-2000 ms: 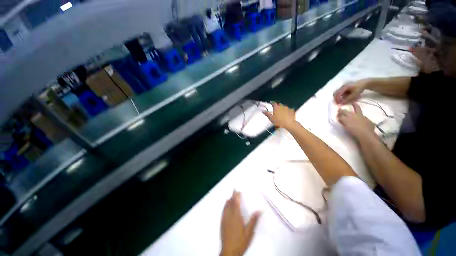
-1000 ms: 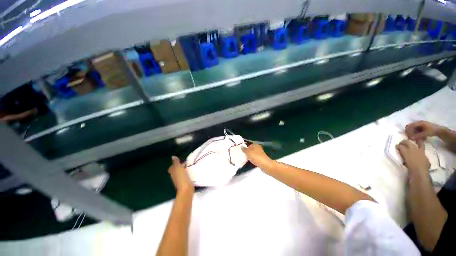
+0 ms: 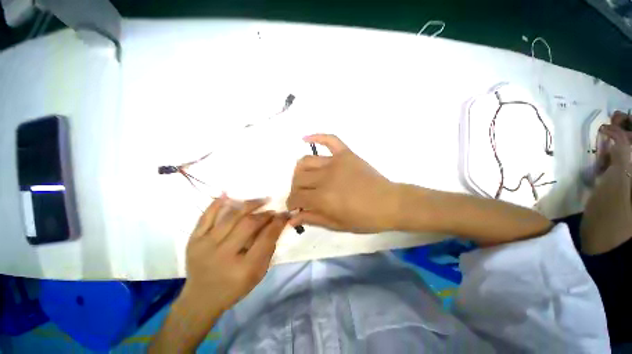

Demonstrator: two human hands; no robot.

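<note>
A wire harness of thin reddish-brown leads [image 3: 194,181] lies before me. Black connectors sit at its left end [image 3: 168,169] and upper end [image 3: 290,101]; another black end [image 3: 299,229] shows below my fingers. The white panel beneath is washed out and its edges cannot be told from the bench. My left hand [image 3: 232,242] pinches the leads near the lower middle. My right hand [image 3: 341,185] meets it there, fingers closed on the wires, with a short black piece [image 3: 314,148] under its index finger. What lies between the fingertips is mostly hidden.
A wired white panel [image 3: 516,138] lies at the right. Further right, another person's hands [image 3: 612,142] work at a panel. A smartphone [image 3: 46,180] lies at the left. The dark green conveyor [image 3: 291,10] runs behind the white bench [image 3: 388,76], with a grey post at upper left.
The view has swung down from the conveyor to the bench. The wired panel my hands held over the conveyor edge is no longer between them; they now hold leads on the bench.
</note>
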